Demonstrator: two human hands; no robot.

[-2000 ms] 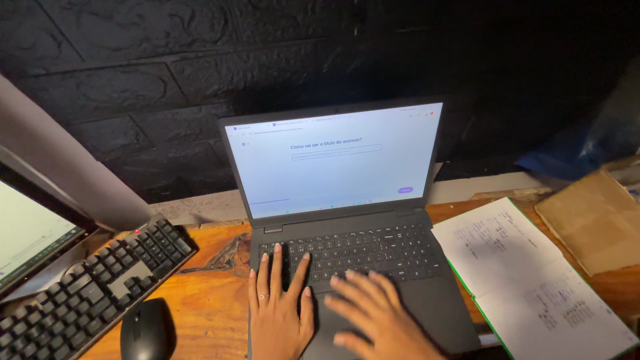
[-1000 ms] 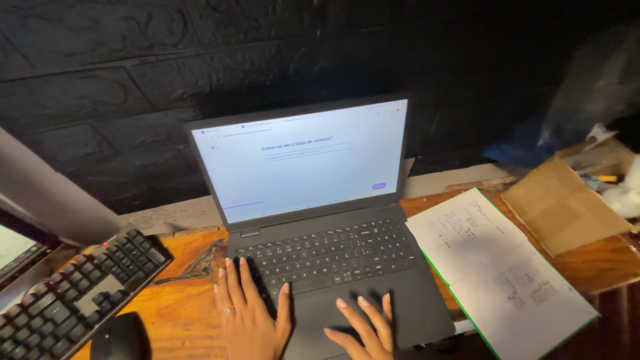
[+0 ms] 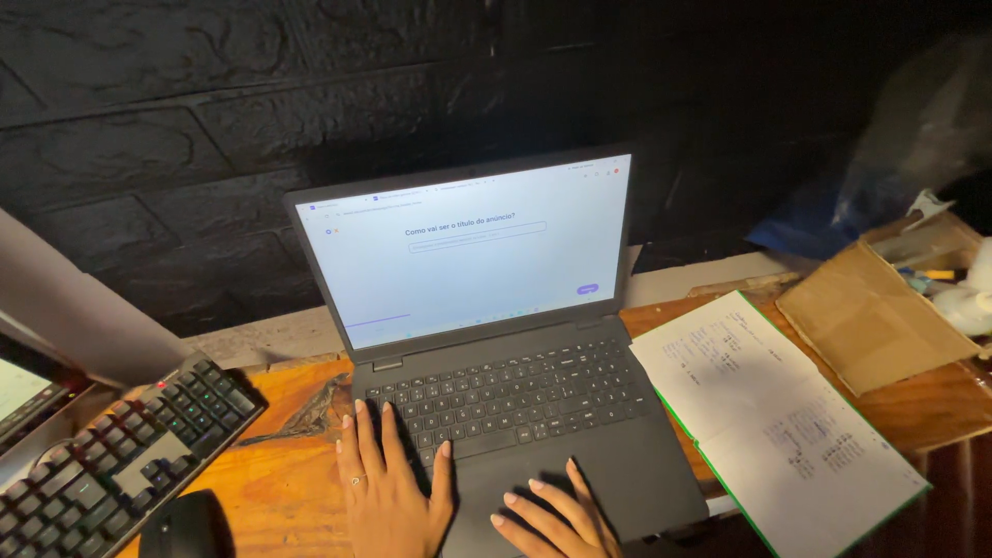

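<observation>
A dark laptop (image 3: 496, 457) stands with its lid raised on the wooden desk. Its lit screen (image 3: 473, 256) shows a page with a heading, a text box and a small purple button. My left hand (image 3: 387, 488), with a ring on one finger, rests at the left side of the laptop's keyboard, fingertips on or just over the keys and holding nothing. My right hand (image 3: 558, 519) is over the palm rest near the touchpad, fingers spread, nothing in it; whether it touches the surface I cannot tell.
At left are a backlit keyboard (image 3: 139, 457), a black mouse (image 3: 186, 527) and part of a monitor (image 3: 23, 387). An open notebook (image 3: 775, 418) with handwriting lies right of the laptop. Beyond it sits an open cardboard box (image 3: 868, 318) with items inside. A black brick-patterned wall (image 3: 387, 93) rises behind.
My right hand has moved from over the lower keys down to the palm rest area. My left hand stays at the left side of the keyboard. The view has shifted somewhat.
</observation>
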